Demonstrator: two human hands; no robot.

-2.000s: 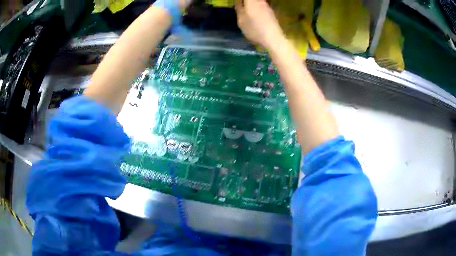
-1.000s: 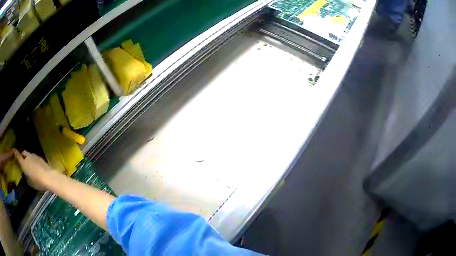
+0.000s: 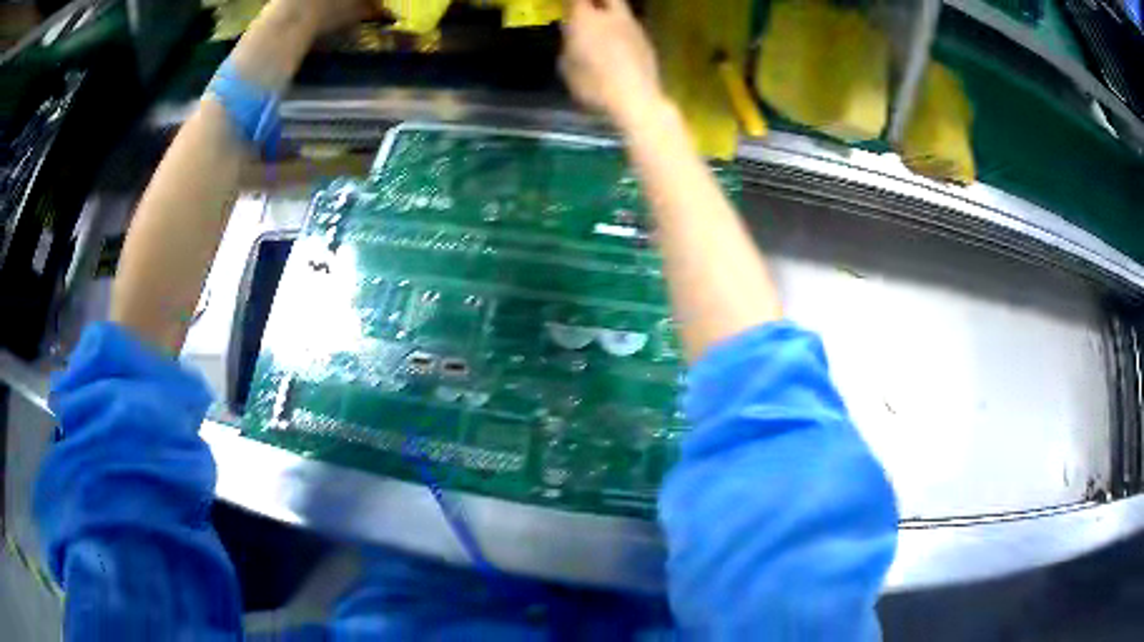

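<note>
A large green circuit board (image 3: 502,282) lies on the line in front of me, with white printed lines and small parts and a bright glare on its left side. My right hand (image 3: 609,57) is beyond the board's far edge, beside the hanging yellow insulator stock (image 3: 703,75); its fingertips are at the top edge of the picture and I cannot tell whether they hold anything. My left hand (image 3: 329,13) is cut off by the top edge, near smaller yellow pieces (image 3: 418,13). A light blue wrist strap (image 3: 247,105) is on my left wrist.
More yellow insulator stacks (image 3: 824,69) hang at the upper right beside a metal post (image 3: 912,75). The line's pale surface (image 3: 935,376) extends to the right. A metal rail (image 3: 552,539) runs along the near side. A thin blue cord (image 3: 445,502) crosses the board's near edge.
The view has swung back from the right side of the line to the board. Compared with two seconds ago, the board sits slightly further left, and my left hand is further left.
</note>
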